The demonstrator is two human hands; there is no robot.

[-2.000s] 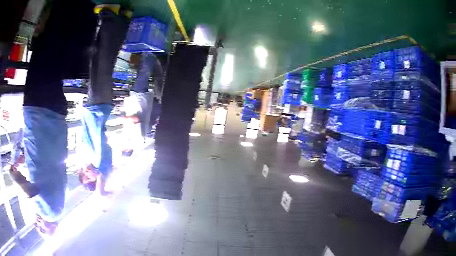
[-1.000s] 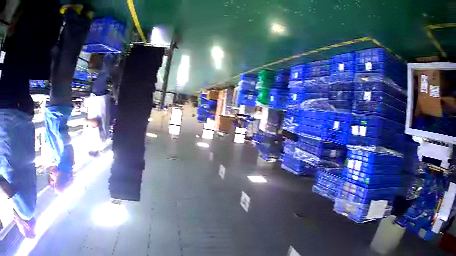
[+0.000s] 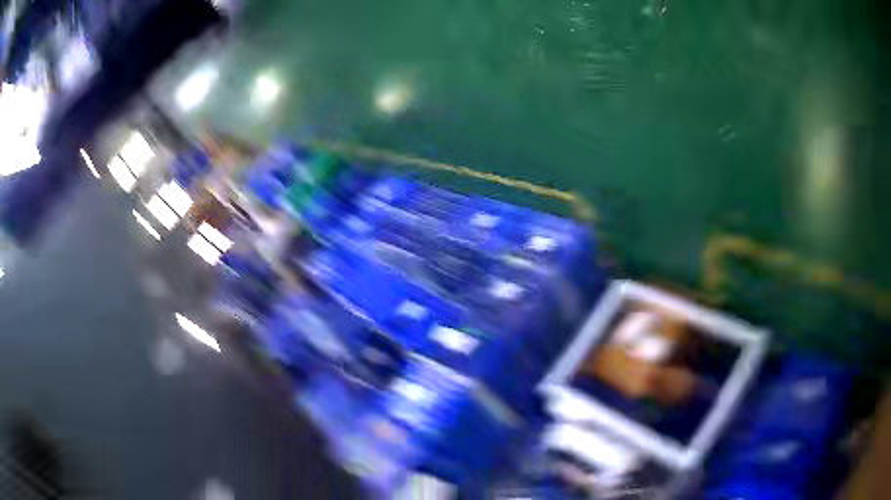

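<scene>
The picture is upside down, tilted and badly blurred. No hand of mine is in view. Tall stacks of blue plastic crates [image 3: 410,264] with small white labels run across the middle. A white-framed unit [image 3: 728,391] stands beside them at the lower right. Inside its frame shows a brown carton-like thing [image 3: 640,366] with a white patch. More blue crates [image 3: 791,430] show to the right of the frame.
The green floor [image 3: 586,88] with a yellow line [image 3: 469,174] fills the top. A green crate [image 3: 318,190] is among the blue stacks. A dark tall block [image 3: 107,93] crosses the upper left. The grey ceiling [image 3: 88,332] with bright lights is at the lower left.
The view has swung and tilted. The crate stacks and white-framed unit have shifted left in the picture, and the dark block now lies slanted at the upper left. The people no longer show clearly.
</scene>
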